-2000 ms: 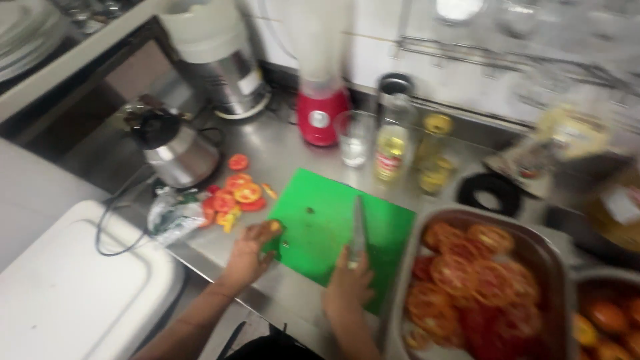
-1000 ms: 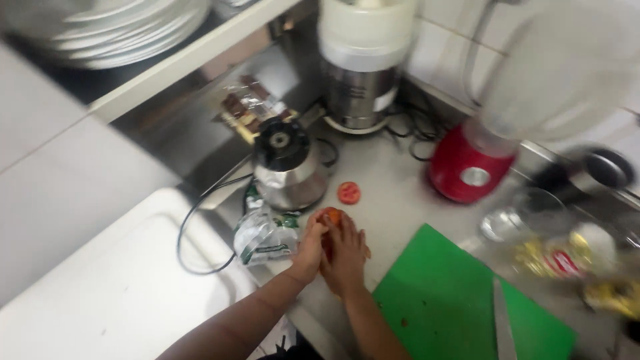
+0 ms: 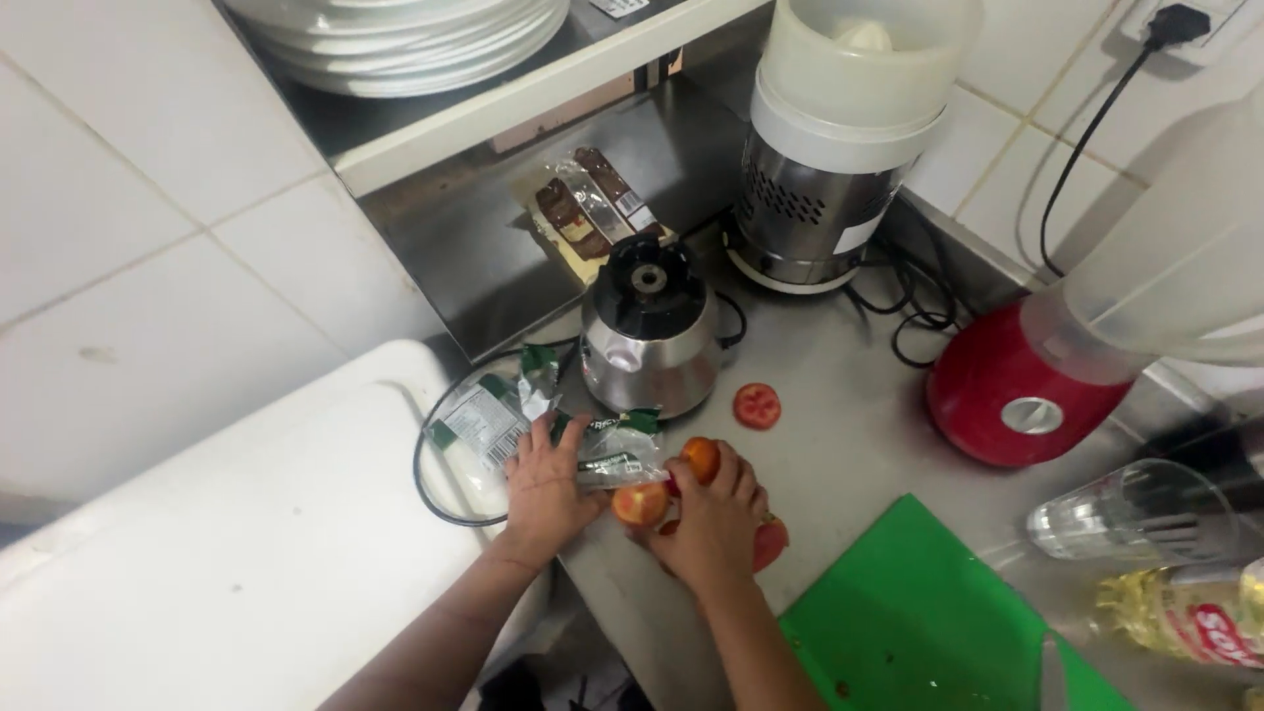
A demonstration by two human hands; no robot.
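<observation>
My left hand (image 3: 550,486) lies with spread fingers on a crumpled clear plastic bag (image 3: 484,425) with green and white print. My right hand (image 3: 713,509) is curled over tomato pieces (image 3: 642,504) on the steel counter, gripping some of them; its palm hides part of the pile. A lone tomato slice (image 3: 757,406) lies flat behind that hand. Nearer the lower right is a green cutting board (image 3: 918,612) with small scraps, and a knife (image 3: 1054,671) rests on it, partly cut off by the frame.
A steel blender base (image 3: 652,341) stands just behind the bag, its cord looping left. Farther back is a citrus juicer (image 3: 829,148); at right are a red blender (image 3: 1027,385), a clear glass (image 3: 1126,513) and an oil bottle (image 3: 1175,612). A white lid or bin (image 3: 247,553) borders the left.
My hands were together over the tomatoes one second ago; now my left hand is apart, on the bag. The knife, earlier in my right hand, lies on the board. The view has swung left.
</observation>
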